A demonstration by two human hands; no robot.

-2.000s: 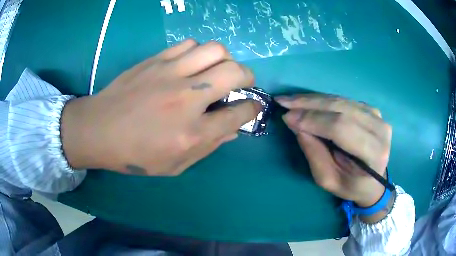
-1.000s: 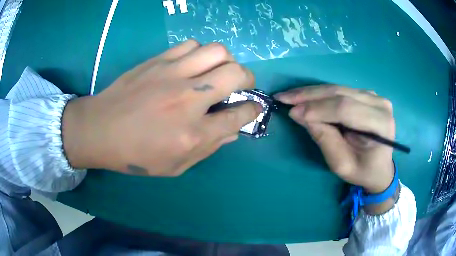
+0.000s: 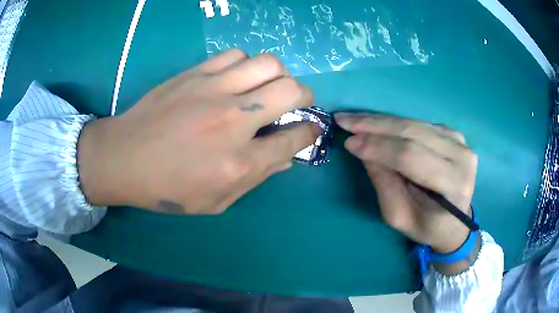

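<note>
A small watch unit [image 3: 311,150] with a black frame and silver-white inside lies on the green mat [image 3: 294,244]. My left hand [image 3: 196,134] holds it down, with a fingertip over its inside and other fingers around its left edge. My right hand [image 3: 417,174] is at its right side and holds slim black tweezers [image 3: 447,209]. The back end of the tweezers points down toward the wrist. Their tip is near the unit's upper right edge, hidden by my fingers and dark shadow.
A clear wrinkled film [image 3: 361,40] lies flat beyond my hands. Small white adhesive pieces [image 3: 214,8] lie at its upper left corner. A white line [image 3: 125,58] crosses the mat at left. Dark and silvery items [image 3: 545,195] show at the right edge.
Compared with one second ago, my right hand has tilted and the tweezers' back end has swung down toward the wrist. My left hand and the unit have barely moved.
</note>
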